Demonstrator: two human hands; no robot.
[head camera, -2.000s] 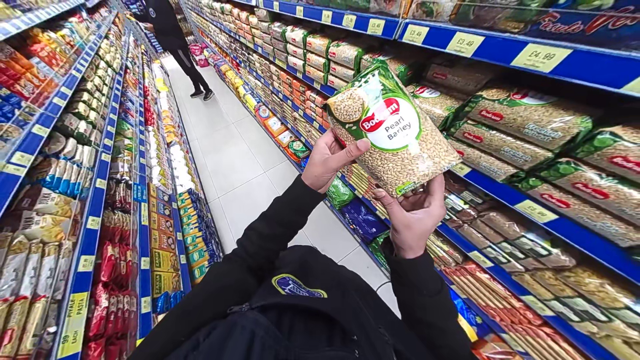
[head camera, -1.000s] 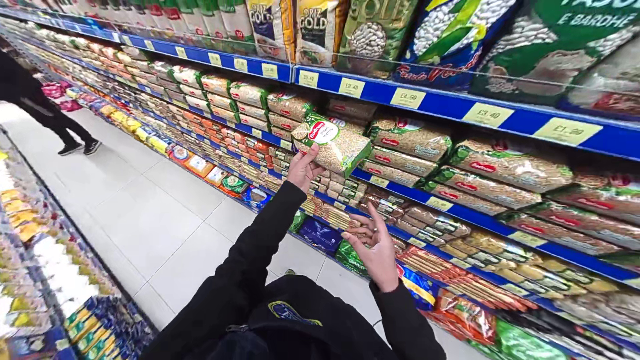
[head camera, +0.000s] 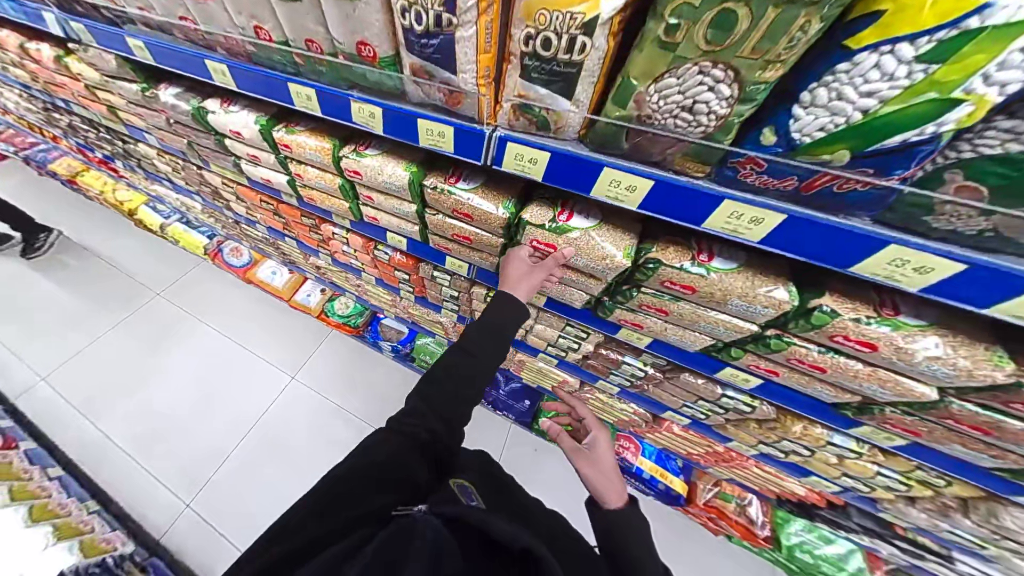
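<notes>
My left hand (head camera: 532, 272) reaches to the middle shelf and grips the front left edge of a clear bag of pearl barley (head camera: 596, 236) with green and red print. That bag lies flat on top of a stack of similar bags; part of its front edge is hidden by my fingers. Lower down and to the right, my right hand (head camera: 588, 444) is in the air in front of the lower shelves, fingers apart and slightly bent, holding nothing.
Stacked grain bags (head camera: 712, 276) flank the barley. Just above runs a blue shelf edge (head camera: 560, 164) with price tags, bearing upright bean bags (head camera: 688, 88). Bags line the floor level beside white tiles (head camera: 168, 376). A person's shoe (head camera: 40, 242) shows at far left.
Two seconds ago both hands held the barley bag in front of me. My right hand has let go, and my left hand has moved the bag onto the shelf stack. The view has turned right.
</notes>
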